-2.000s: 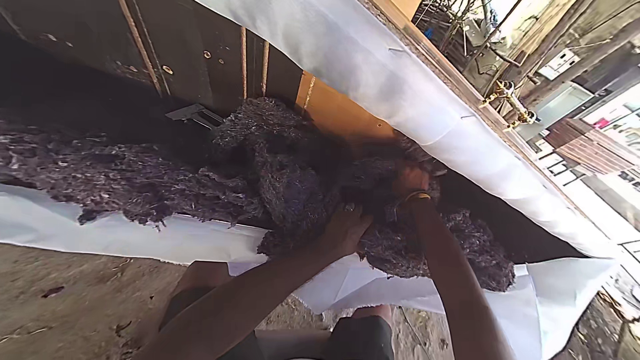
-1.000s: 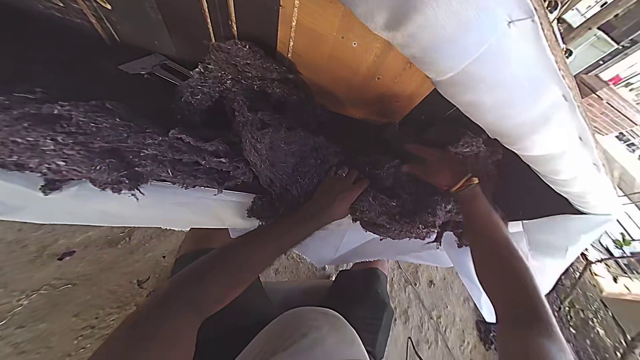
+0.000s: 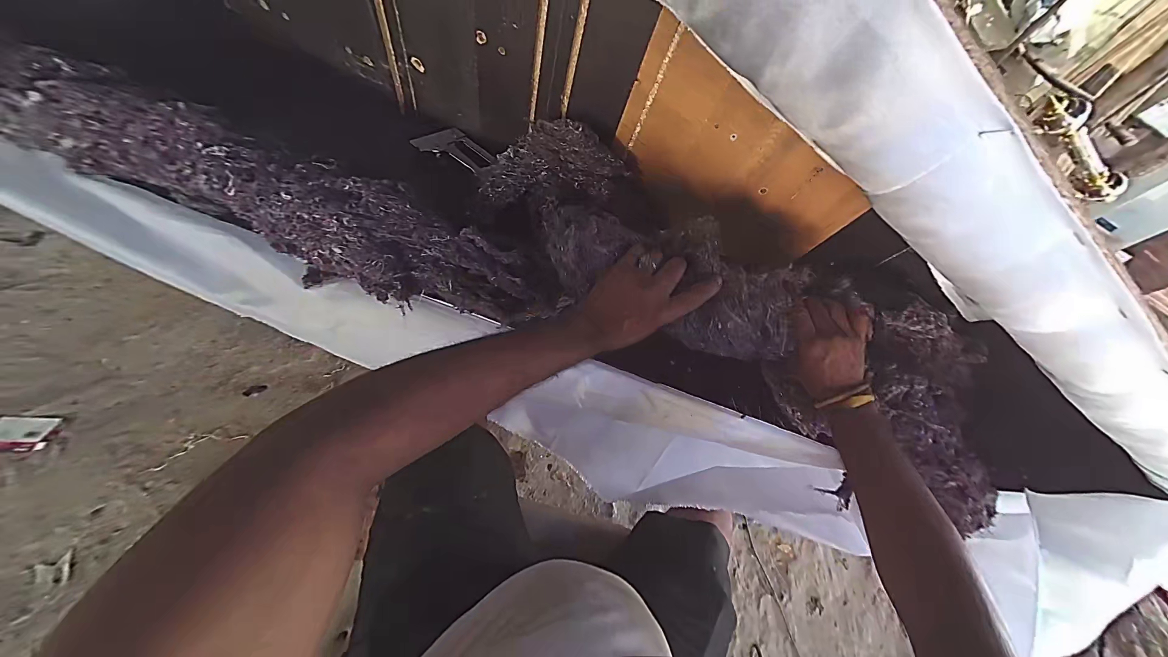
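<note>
Loose purplish-grey fibre stuffing (image 3: 356, 219) lies in a long clump along the near side of a dark-lined frame. My left hand (image 3: 639, 297), a ring on one finger, rests on the stuffing at the middle with its fingers spread a little. To its right, my right hand (image 3: 832, 342), banded at the wrist, has its fingers curled into the fibre and grips a tuft. White fabric (image 3: 639, 438) hangs over the near edge, below both hands. A dark metal tool, perhaps a stapler (image 3: 453, 146), lies beyond the stuffing, partly hidden.
An orange-brown board (image 3: 730, 137) and dark boards form the far inner side. A white fabric-covered edge (image 3: 922, 155) runs down the right. Below is a dirt floor (image 3: 182, 356) with a small red and white item (image 3: 27, 432). A brass-coloured fitting (image 3: 1081, 151) is at upper right.
My left hand has moved forward over the stuffing. My right hand, spread flatter a second ago, is now curled into it. Fibre that lay near the front edge between the hands has shifted inward, showing dark lining.
</note>
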